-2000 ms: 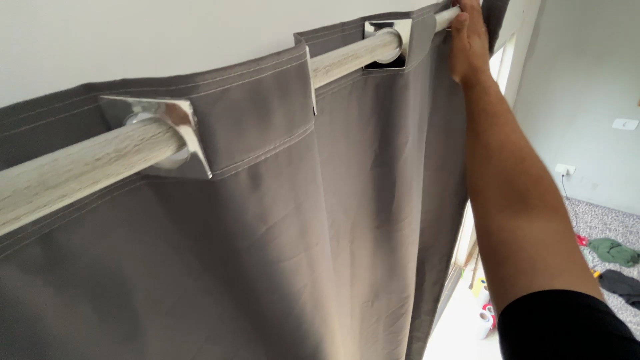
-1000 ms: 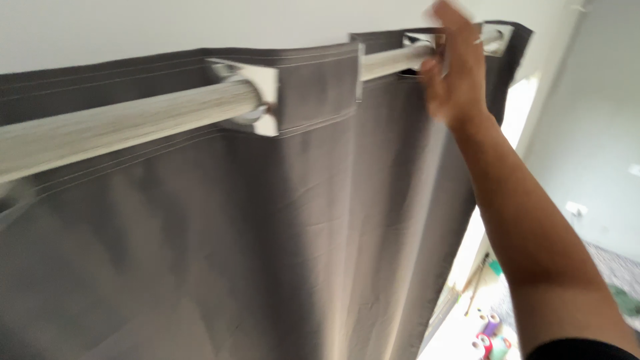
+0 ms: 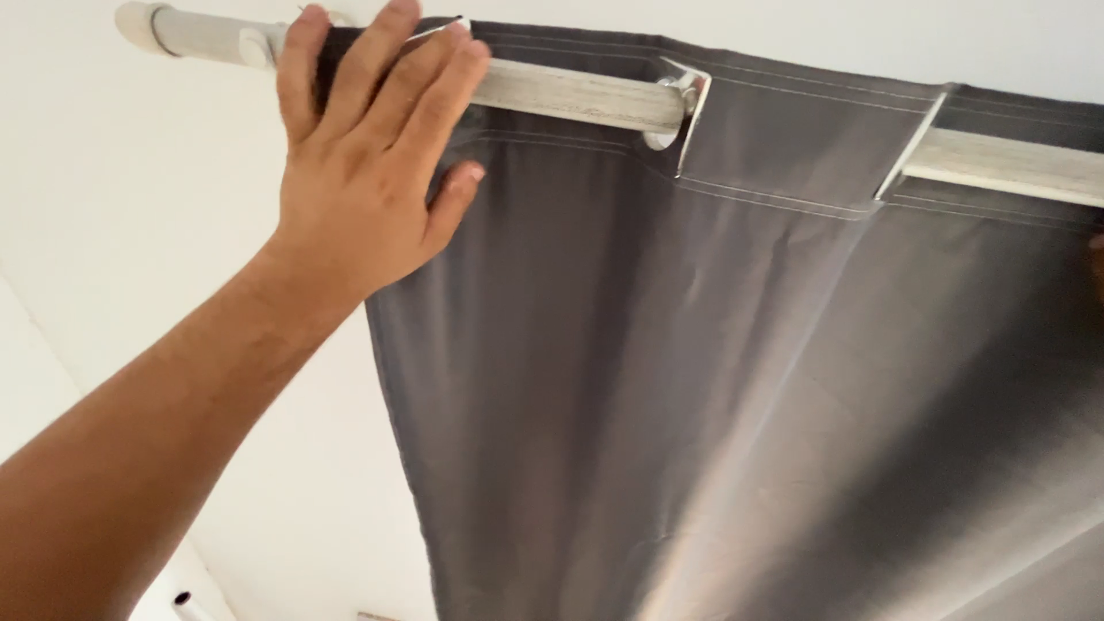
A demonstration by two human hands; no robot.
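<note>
My left hand [image 3: 366, 172] lies with its back to me and its fingers spread over the top left end of a dark grey grommet curtain [image 3: 552, 345], against the curtain rod [image 3: 578, 93]. The whitewashed rod passes through a square, shiny grommet [image 3: 695, 121] right of that hand. Part of another grommet shows behind the fingertips. A fold of the curtain's header covers the rod between two bare stretches. Only a sliver of my right hand [image 3: 1097, 263] shows at the right edge, beside the curtain; its grip is hidden.
The rod's capped end [image 3: 142, 28] juts out left of the curtain, with a round white fitting [image 3: 254, 47] near my left fingers. A pale wall [image 3: 293, 483] runs behind. Low on the left is the open end of a white tube [image 3: 183, 598].
The view has swung from the rod's right part to its left end. Earlier one arm reached to the curtain's far right; now my left hand is at the left end.
</note>
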